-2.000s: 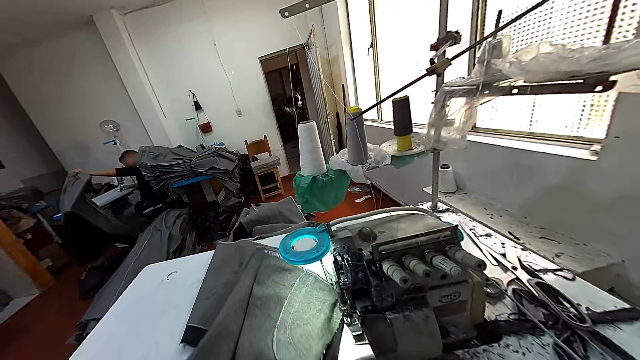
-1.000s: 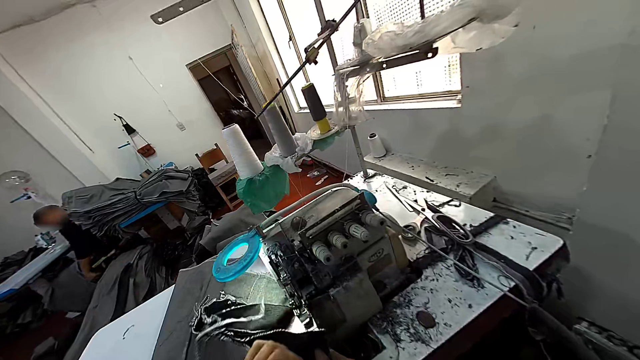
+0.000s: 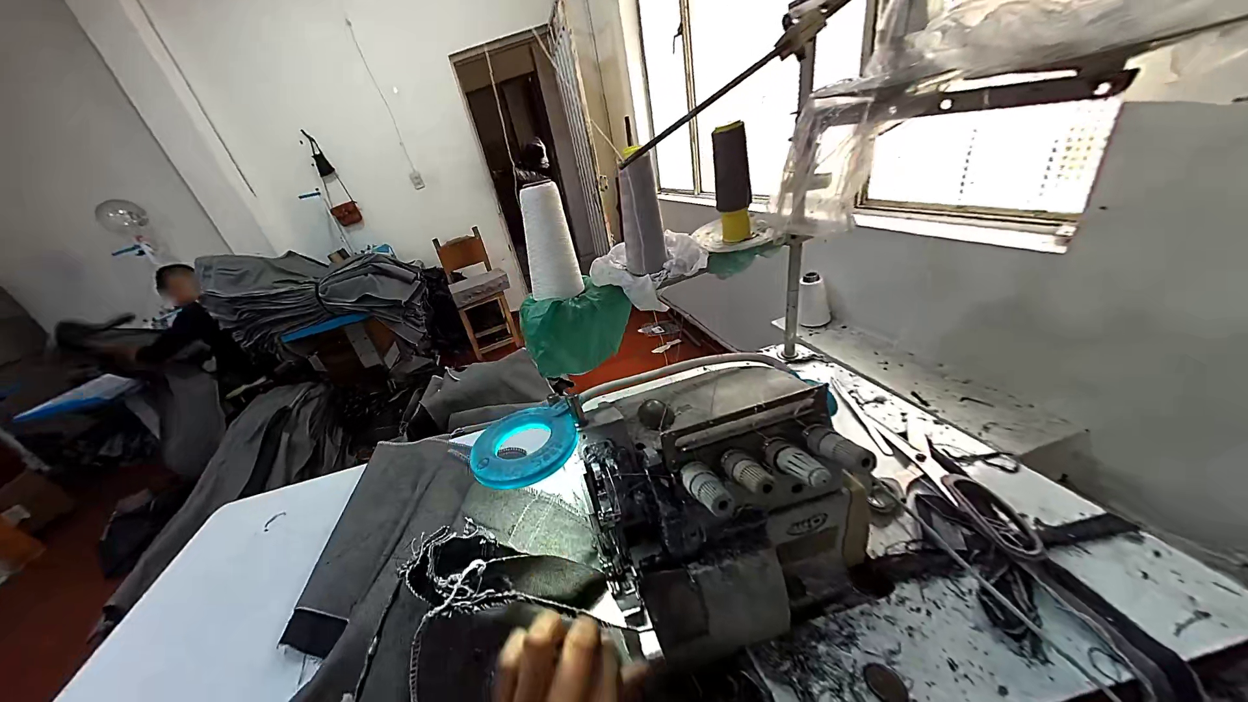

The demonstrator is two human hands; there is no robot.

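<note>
My left hand (image 3: 558, 659) is at the bottom edge, its bent fingers against dark grey denim cloth (image 3: 478, 643) just left of the overlock machine's needle area; whether it grips the cloth is not clear. My right hand is not in view. The cloth has frayed edges with loose pale threads and lies over more grey denim (image 3: 390, 517). The overlock sewing machine (image 3: 731, 468) is coated in dark lint, and its lamp lights the cloth. A blue ring (image 3: 525, 447) sits at its upper left. Cones of white (image 3: 554, 239), grey (image 3: 643, 214) and black thread (image 3: 731, 166) stand behind.
Scissors (image 3: 990, 512), dark fabric strips and lint lie on the white table (image 3: 1170, 585) at right. A metal thread stand (image 3: 795, 283) rises behind the machine. Piled grey garments (image 3: 312, 288), a wooden chair (image 3: 463, 255) and a person (image 3: 195, 327) are at the back left.
The view has swung away and partly back. My left hand, absent two seconds ago, shows at the bottom edge, and cloth with frayed edges lies beside the machine.
</note>
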